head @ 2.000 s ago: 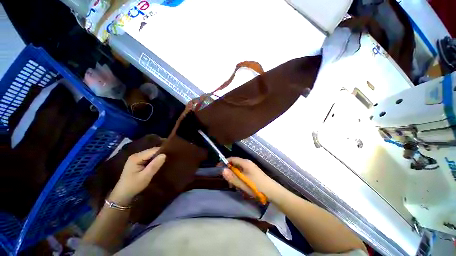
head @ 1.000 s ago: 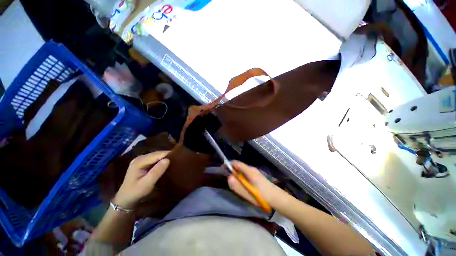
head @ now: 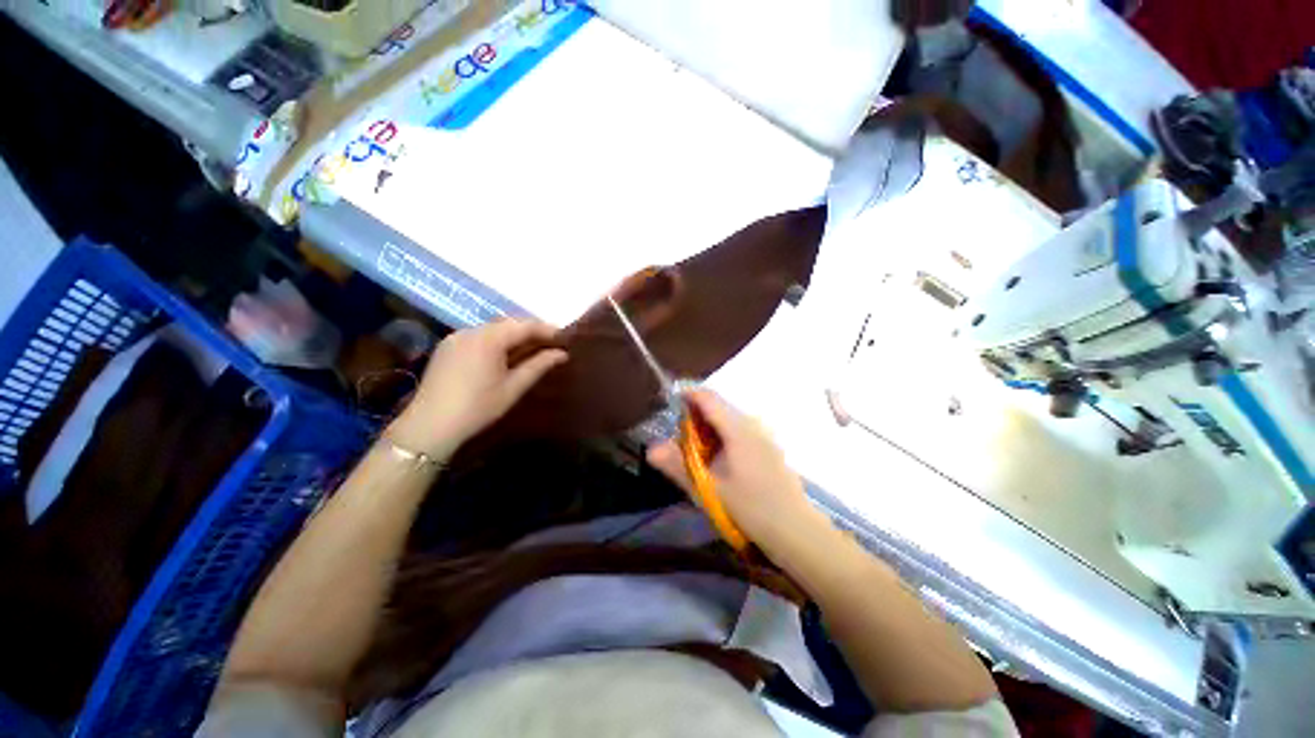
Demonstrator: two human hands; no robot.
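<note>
The brown fabric piece [head: 757, 281] lies over the table's front edge, its grey side [head: 874, 170] turned up at the far end. My left hand [head: 483, 382] holds the brown fabric between thumb and fingers near the table edge. My right hand [head: 733, 469] holds the orange-handled scissors [head: 710, 483], blades pointing up and left over the brown fabric by a small brown fold. Whether the blades are apart is too small to tell. More brown and grey fabric [head: 577, 620] lies on my lap.
The white sewing table [head: 577, 144] runs diagonally, with a ruler-marked edge. The sewing machine [head: 1125, 303] stands at right. A blue basket [head: 188, 534] with brown and grey pieces is at left. More brown and grey fabric [head: 1010, 108] is heaped behind the machine.
My left hand has moved up and right to the table edge. The scissors point further up, over the fabric. The long narrow brown strip no longer hangs toward my left hand. The view has shifted.
</note>
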